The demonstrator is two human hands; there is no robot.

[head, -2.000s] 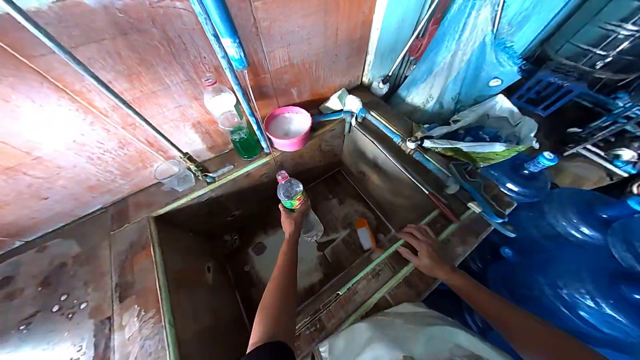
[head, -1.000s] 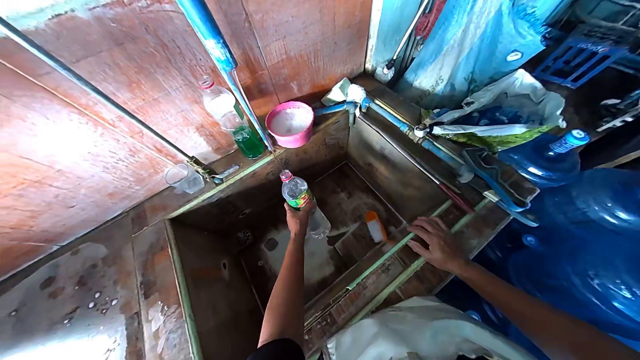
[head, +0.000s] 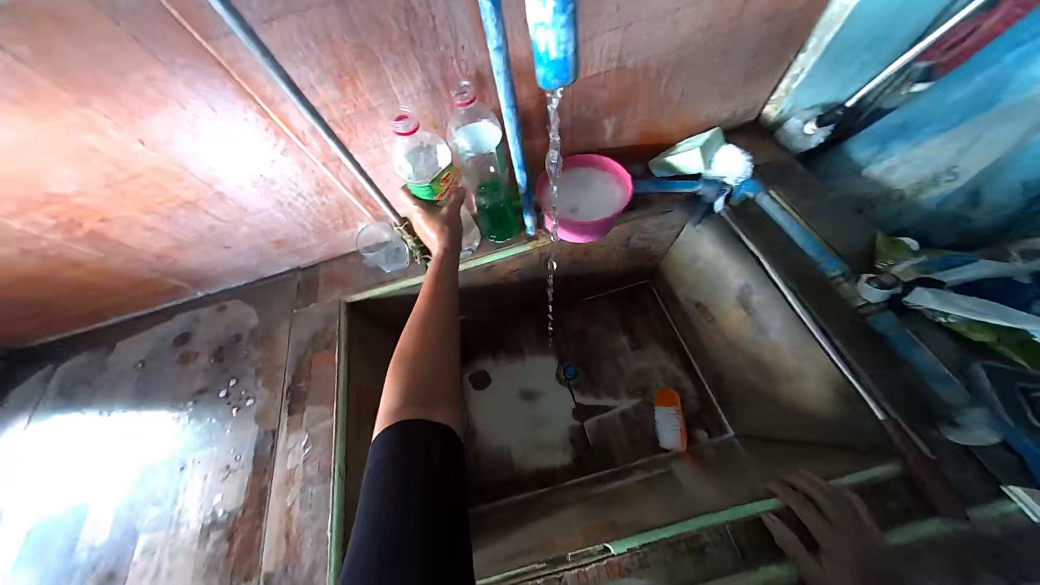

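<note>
My left hand (head: pixel 439 221) is closed around a clear plastic bottle (head: pixel 422 162) with a red neck ring and a green label, held upright at the back ledge beyond the basin. Just right of it stands another clear bottle (head: pixel 478 134), with a green-bottomed container (head: pixel 497 213) against it. My right hand (head: pixel 833 528) rests on the basin's near right edge, fingers spread, holding nothing. Water (head: pixel 554 154) falls from a blue pipe (head: pixel 552 45) into the tiled basin (head: pixel 699 325). An orange scrubbing brush (head: pixel 670 418) lies on the basin floor.
A pink bowl (head: pixel 621 175) of whitish liquid sits on the back ledge, right of a thin blue pipe (head: pixel 508 106). A clear plastic cup (head: pixel 382 246) stands at the left. Blue water pipes (head: pixel 792 223) run along the right ledge. A metal rod (head: pixel 301 97) slants down the wall.
My left hand has carried the bottle from above the basin to the back ledge. Water now falls from the blue pipe. My right hand remains on the near edge.
</note>
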